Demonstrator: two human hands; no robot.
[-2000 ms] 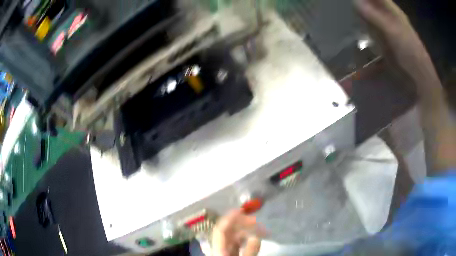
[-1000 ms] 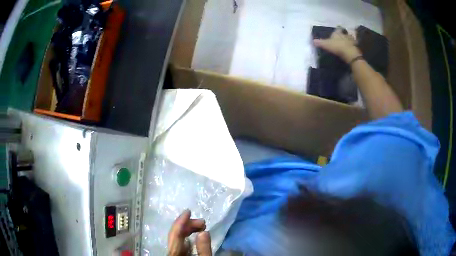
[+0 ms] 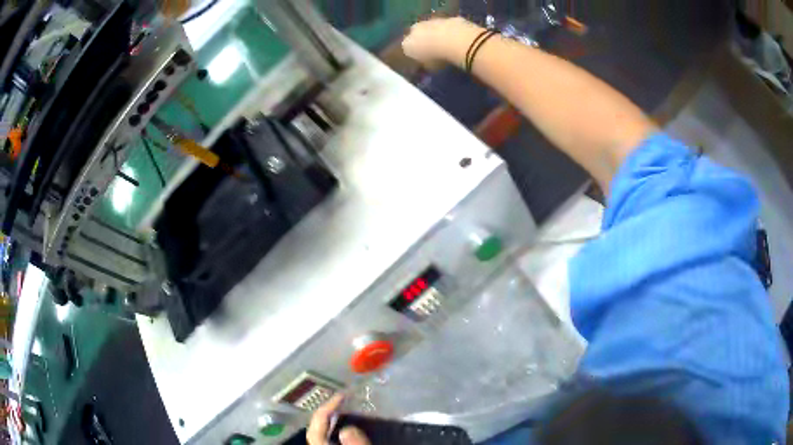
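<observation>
My left hand (image 3: pixel 337 424) is at the bottom edge, cut off, with its thumb and a finger on a black housing shell (image 3: pixel 404 431), of which only one edge shows. My right hand (image 3: pixel 435 42) reaches past the far right corner of the machine, beside the orange-edged parts bin (image 3: pixel 500 126) with shiny bags. Its fingers are curled and their tips are hidden, so I cannot tell what they hold. The black fixture (image 3: pixel 248 204) sits on the white machine top (image 3: pixel 383 187).
The press head (image 3: pixel 122 130) stands at the left. The machine front has green buttons (image 3: pixel 487 248), an orange-red emergency stop (image 3: pixel 372 356) and a red-digit display (image 3: pixel 417 291). Clear plastic film (image 3: pixel 478 348) hangs there. My blue sleeve covers the right side.
The view has swung from the large carton back to the machine. My right hand has left the dark shells in the carton and is at the parts bin. My left hand, empty before, has a shell.
</observation>
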